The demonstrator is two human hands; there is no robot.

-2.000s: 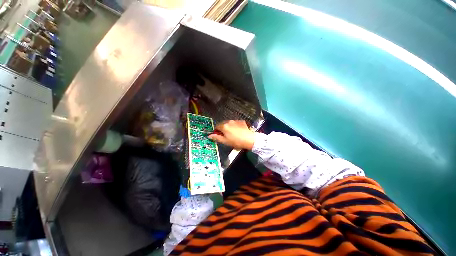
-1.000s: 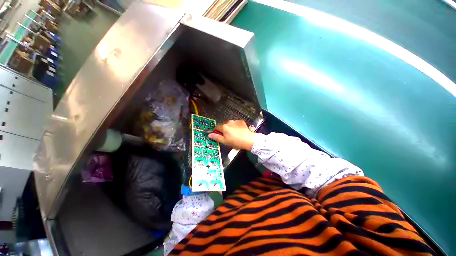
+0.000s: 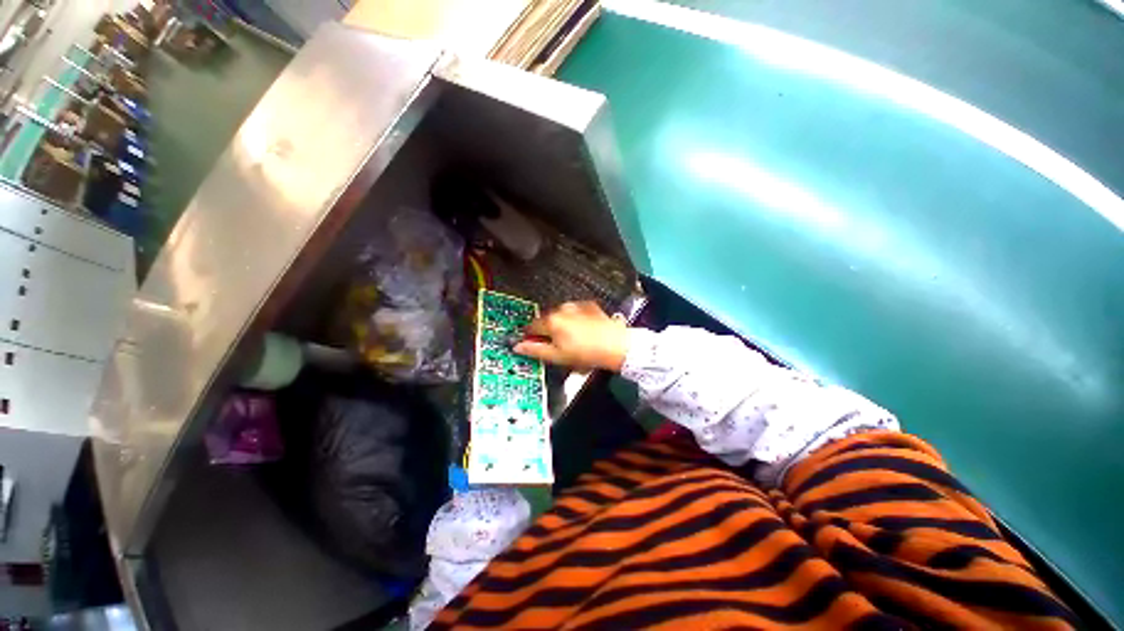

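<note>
A long narrow green circuit board panel (image 3: 509,401) with pale edges is held tilted in front of the open metal enclosure, its flat side facing me. My right hand (image 3: 577,337) is bare and lies at the panel's upper right edge. Its fingers are closed around a small reddish tool, mostly hidden, with its tip over the board. My left hand is hidden behind the panel's lower part. Only a bit of blue at the wrist and the whitish printed oversleeve (image 3: 475,530) show below it.
The metal enclosure (image 3: 277,160) holds a clear crumpled bag (image 3: 413,296), a black bag (image 3: 370,475), a purple bag (image 3: 244,429) and a pale green cylindrical thing (image 3: 274,361). The green conveyor surface (image 3: 838,247) is at right. Cardboard sheets (image 3: 542,35) lie at the top.
The panel has shifted slightly downward in view against my right hand, whose fingers now lie at a slightly different spot along its edge. The enclosure has shifted slightly in view.
</note>
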